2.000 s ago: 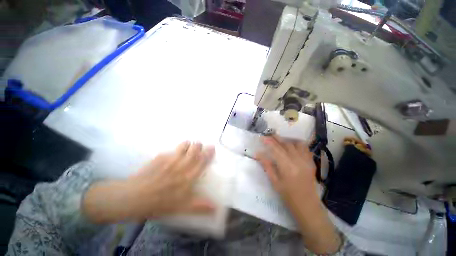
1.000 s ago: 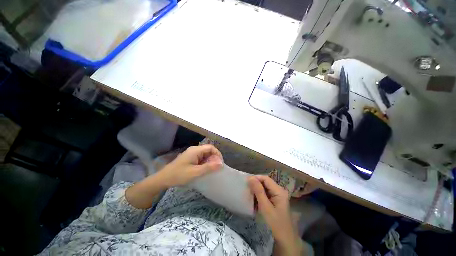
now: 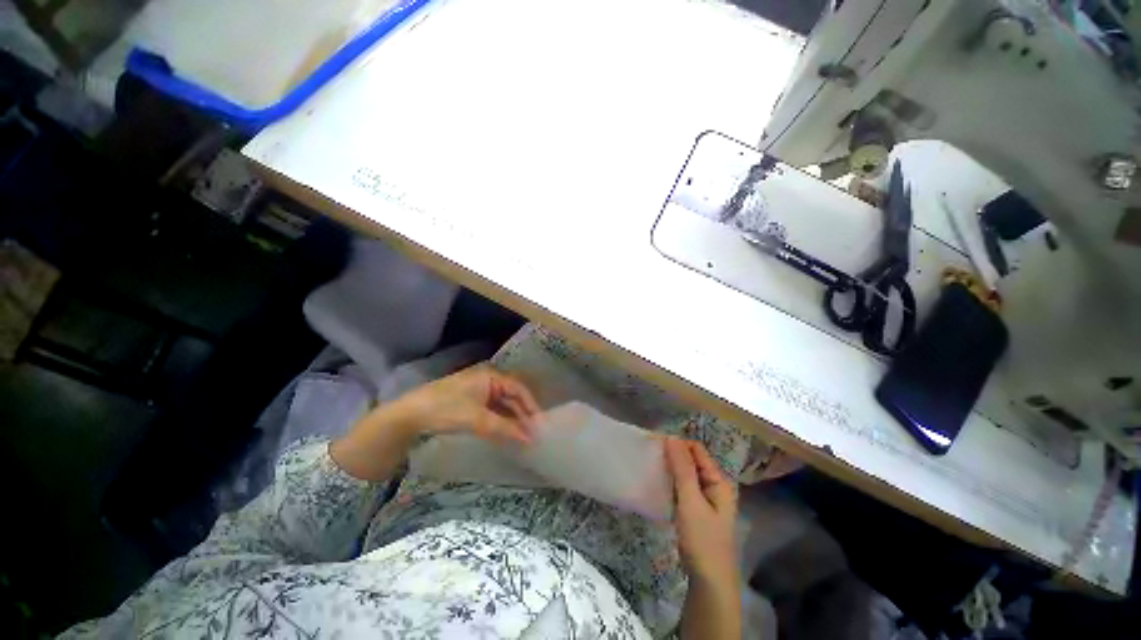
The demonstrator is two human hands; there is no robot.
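Note:
A sheer pale fabric piece (image 3: 601,460) is stretched between my hands above my lap, in front of the table edge. My left hand (image 3: 482,406) is at its left part, with thumb and fingers close to the fabric's upper edge; whether they pinch it is not clear. My right hand (image 3: 701,490) pinches the fabric's right end. Part of the fabric hangs to the left under my left hand.
The white table (image 3: 538,188) has a wooden front edge. The sewing machine (image 3: 976,88) stands at the right, with its needle plate (image 3: 713,225), black-handled shears (image 3: 891,275) and a smartphone (image 3: 945,365) nearby. A blue-rimmed basket (image 3: 269,113) is at upper left.
Both hands have left the table with the fabric and are now over my lap. Since the last earlier frame, my left hand's fingers have spread somewhat and more fabric shows to the left.

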